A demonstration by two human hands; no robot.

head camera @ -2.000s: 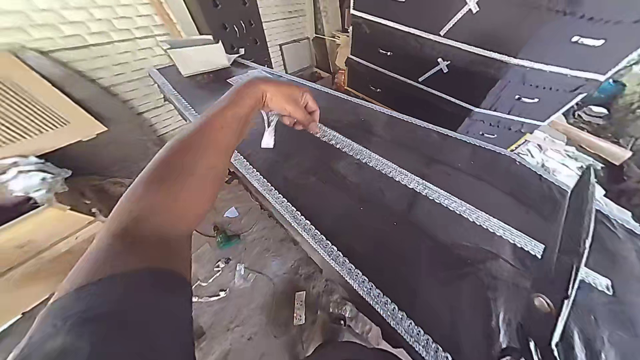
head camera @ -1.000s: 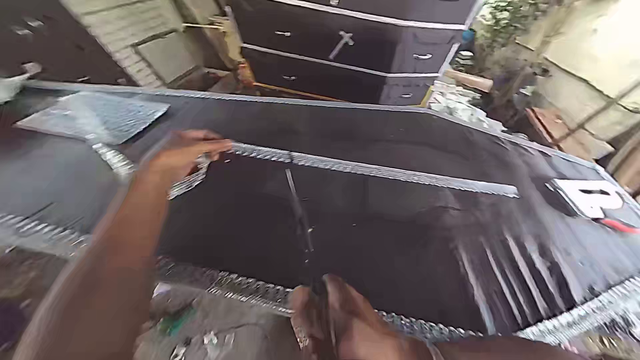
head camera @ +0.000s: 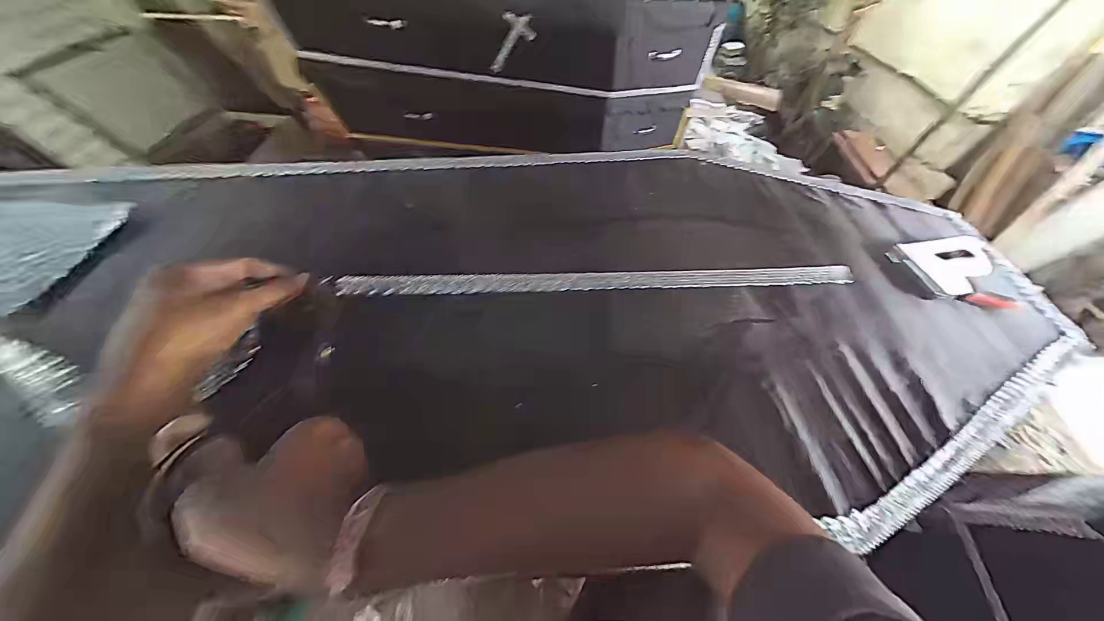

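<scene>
A strip of silver pleated trim (head camera: 561,283) runs lengthwise along the middle of a black-covered coffin lid (head camera: 483,371). My left hand (head camera: 207,310) pinches the strip near its left end, and a loose length hangs beneath my fingers. Below it, my right hand (head camera: 267,500) is closed on the dark handles of scissors (head camera: 172,457). Motion blur and shadow hide most of the blades, so I cannot tell whether they touch the trim. More silver trim (head camera: 957,466) borders the lid. A white and black staple gun (head camera: 949,267) with a red part lies on the right end.
Behind the lid stands a black coffin (head camera: 466,108) with silver handles and a cross. A silvery sheet (head camera: 52,250) lies on the lid's left side. Wood pieces (head camera: 1000,190) lean at the far right, beside crumpled white material (head camera: 742,138). A block wall rises at the back left.
My right hand with the scissors has moved left across the lid, close to my left hand. The view has turned and come nearer since the first frame. My left hand still holds the trim.
</scene>
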